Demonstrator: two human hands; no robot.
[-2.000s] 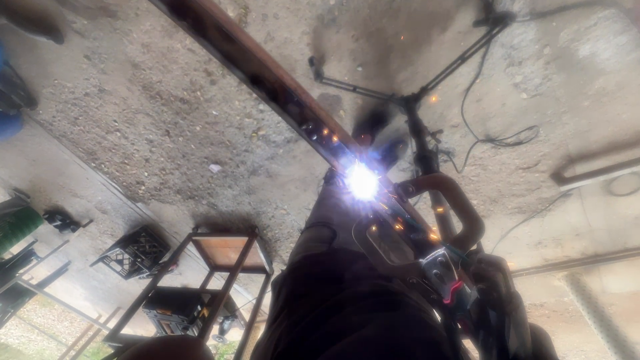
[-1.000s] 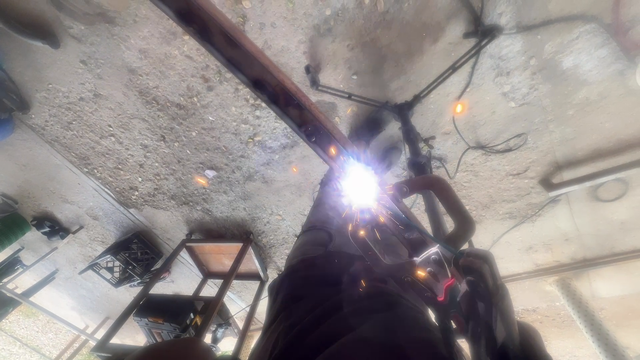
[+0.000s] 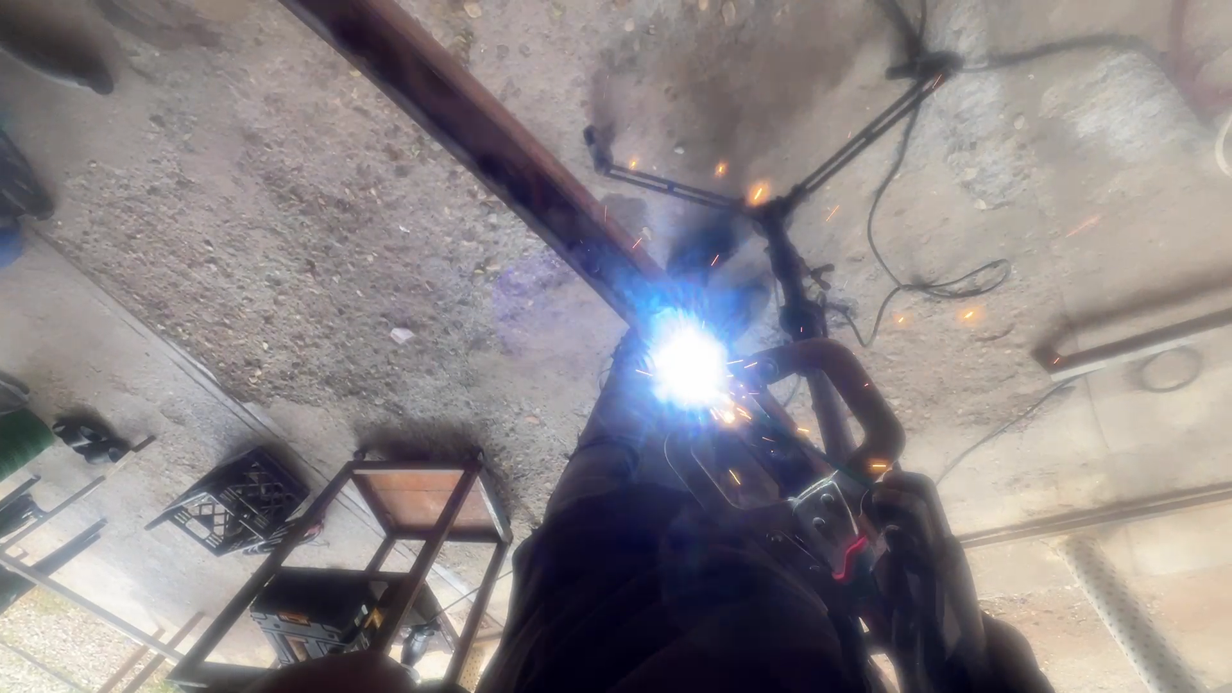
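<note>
A bright welding arc [image 3: 688, 364] burns at the lower end of a long rusty steel beam [image 3: 462, 135], throwing orange sparks. Just right of the arc is a locking C-clamp, its curved jaw [image 3: 871, 399] and riveted body [image 3: 828, 510] in view, with a small red lever [image 3: 851, 556]. Dark shapes beside the clamp at lower right may include my gloved right hand, but glare and shadow hide its outline and its grip. My left hand cannot be made out. Dark clothing [image 3: 664, 577] fills the lower middle, under the arc.
A black stand with spread legs [image 3: 789, 250] and a loose cable [image 3: 895, 279] lie beyond the arc. At lower left are a metal frame [image 3: 423, 577], a black plastic crate [image 3: 236, 500] and a black case [image 3: 318, 606]. A metal bar [image 3: 1136, 342] lies at right.
The arc stays lit at the beam's end through all frames, and the sparks around it have shifted. The beam and clamp look much the same.
</note>
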